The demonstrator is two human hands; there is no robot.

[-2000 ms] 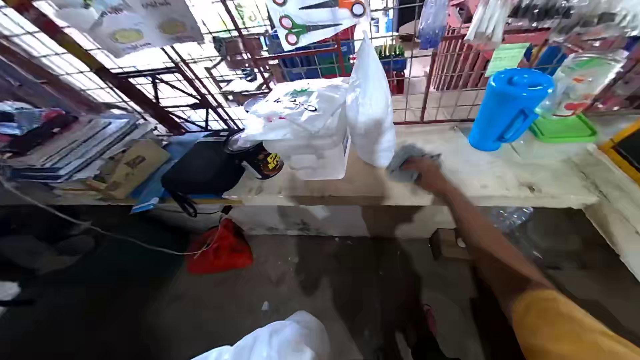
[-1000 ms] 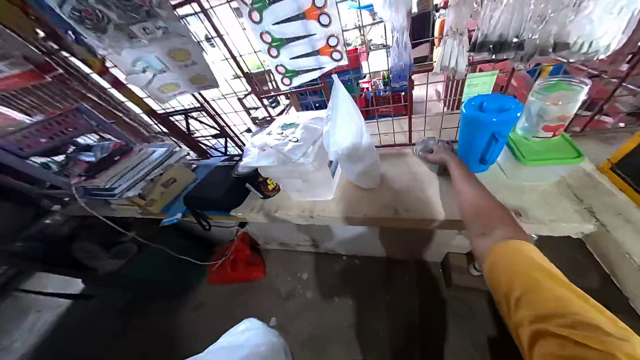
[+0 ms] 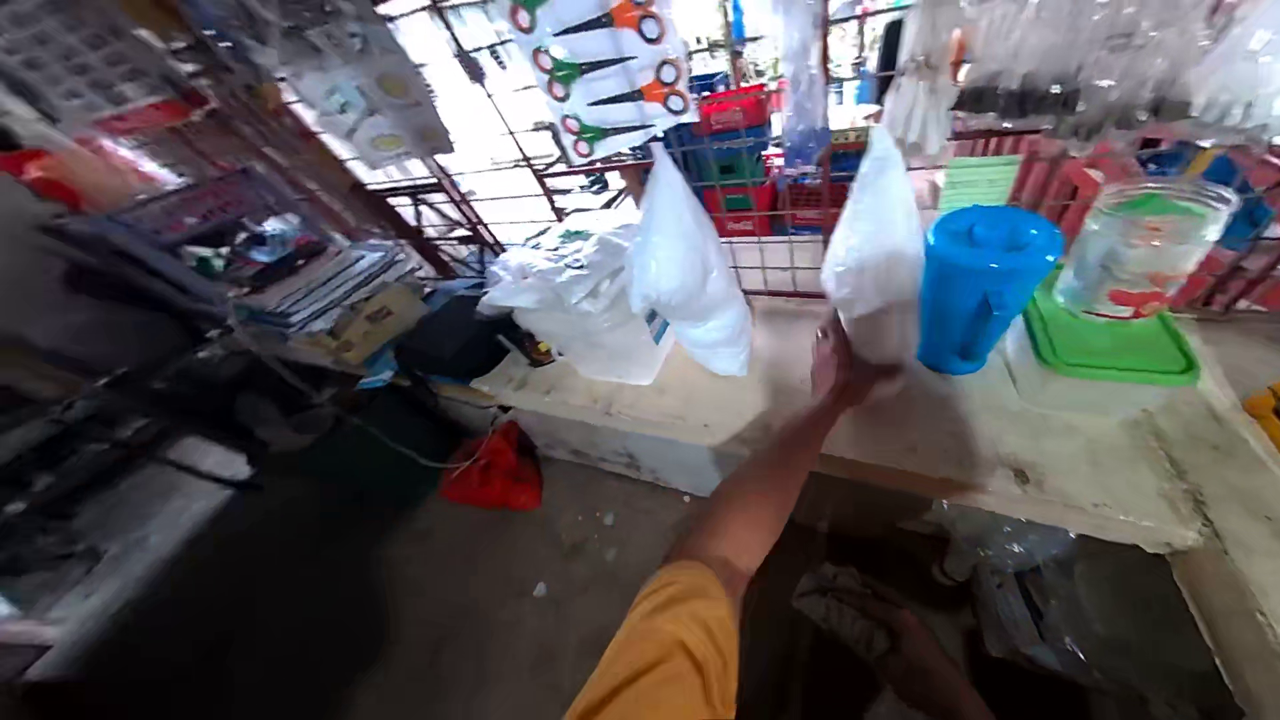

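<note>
My left hand [image 3: 845, 372], at the end of a yellow-sleeved arm, grips the lower part of a filled white plastic bag [image 3: 875, 240], which stands upright on the concrete ledge [image 3: 780, 400]. Directly right of that bag is a blue lidded plastic pitcher [image 3: 975, 290]. A second filled white bag [image 3: 690, 270] stands farther left, against a translucent container [image 3: 610, 345] draped with white plastic. Low at the right, below the ledge and in shadow, my right hand [image 3: 915, 645] holds a crumpled grey cloth [image 3: 835, 605].
A clear jar [image 3: 1145, 250] sits on a green-lidded container [image 3: 1120, 350] at the right. Left along the ledge are a black bag [image 3: 455, 335] and stacked papers [image 3: 320, 285]. Metal grillwork with hanging scissors [image 3: 610, 95] rises behind. A red bag [image 3: 495, 470] lies below the ledge.
My right hand has dropped from the ledge, where it was with the cloth, to below its edge. My left hand has come into view on the ledge, holding a second white bag beside the pitcher.
</note>
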